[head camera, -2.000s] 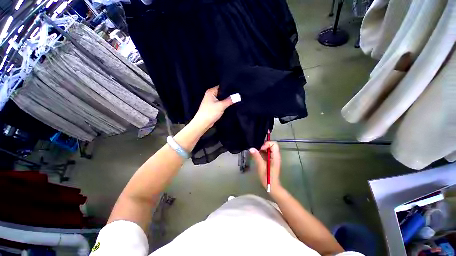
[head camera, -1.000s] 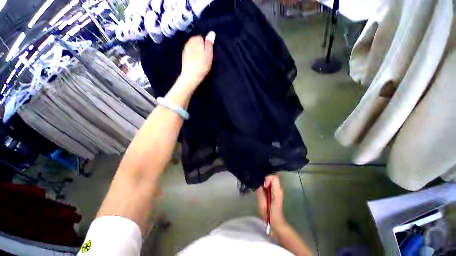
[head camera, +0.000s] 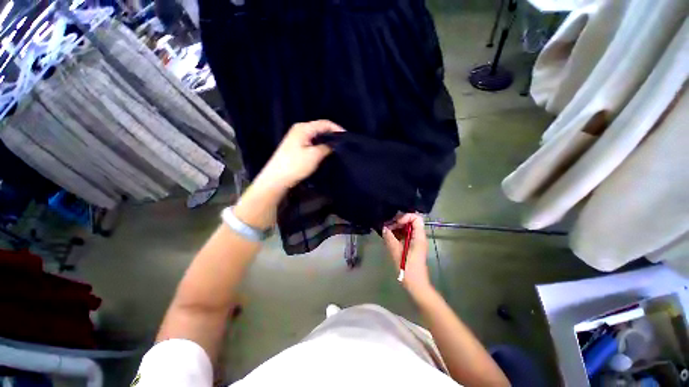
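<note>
A black skirt (head camera: 340, 68) with a sheer layered hem hangs in front of me; its hangers are out of view. My left hand (head camera: 306, 147) grips a gathered fold of the skirt at mid height. My right hand (head camera: 408, 242) is at the lower hem, its fingertips on the black cloth. A slim red pen (head camera: 406, 251) with a pale end also lies in my right hand, pointing down. The fingertips of my left hand are partly hidden by the fold.
Grey-beige garments (head camera: 113, 113) hang on white hangers at the left. Cream jackets (head camera: 619, 143) hang at the right. Dark red cloth (head camera: 41, 298) is at lower left. A white-edged table with an open box (head camera: 559, 332) stands at lower right. A round black stand base (head camera: 491, 77) is on the floor.
My left hand has come down from the skirt's top and now holds a raised fold. My right hand has moved up with the hem. The hangers have left the view.
</note>
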